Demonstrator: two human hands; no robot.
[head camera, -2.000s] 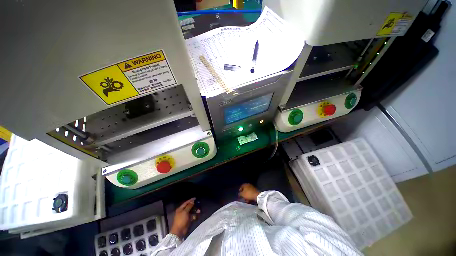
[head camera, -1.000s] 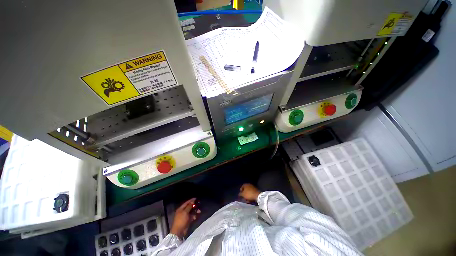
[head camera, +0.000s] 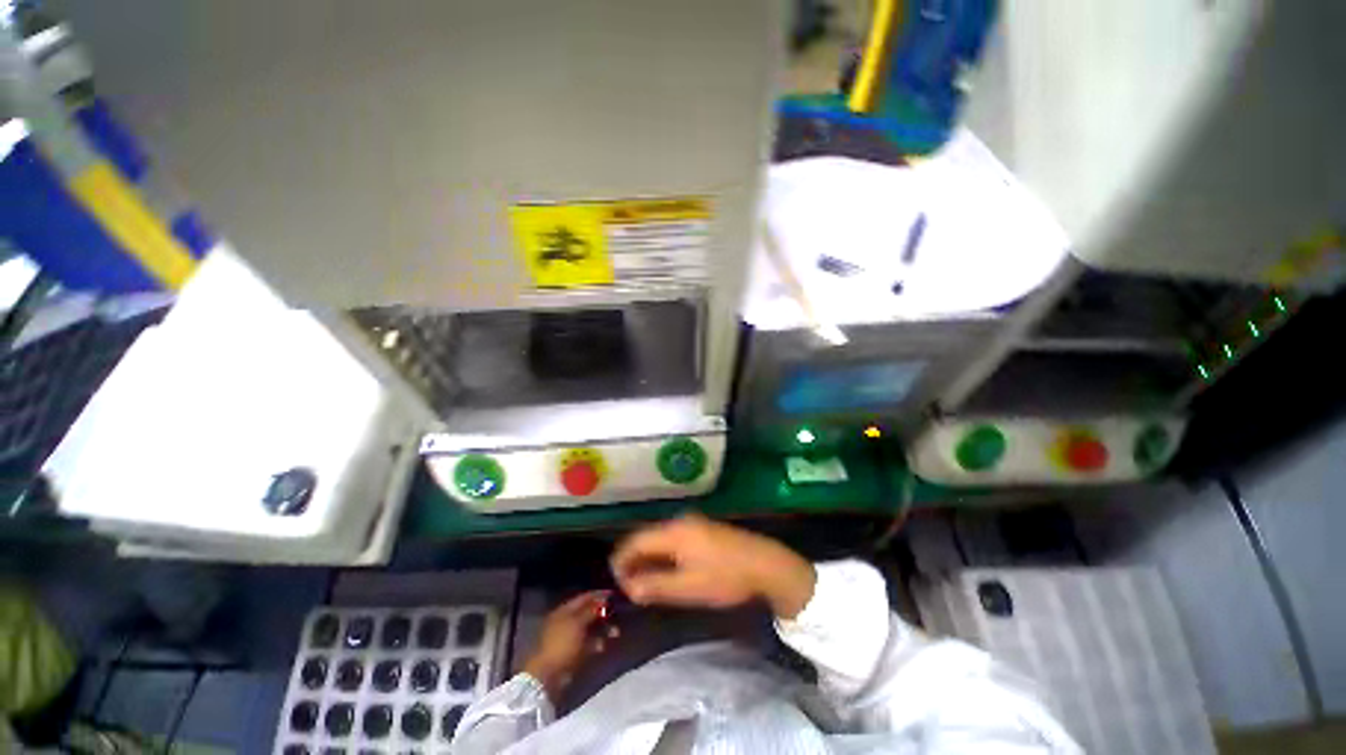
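My left hand (head camera: 574, 636) is low in front of the smock, fingers closed around a small black part (head camera: 605, 611). The part is barely visible against the dark background, with a red glint on it. My right hand (head camera: 712, 566) is just above and right of it, blurred, with curled fingers near the part. Whether it touches or holds anything cannot be told. The left parts tray (head camera: 353, 653), white with rows of black round parts, lies below left of my hands.
The left machine (head camera: 573, 474) and right machine (head camera: 1038, 449) stand on the green bench, with the control screen (head camera: 849, 387) between them. A white tray stack (head camera: 198, 469) with one black part is at left. The right tray stack (head camera: 1095, 645) has one black part at its corner.
The view has turned left, showing more of the left trays. My right hand has moved from the lap up and left, close to my left hand. My left hand still holds the part.
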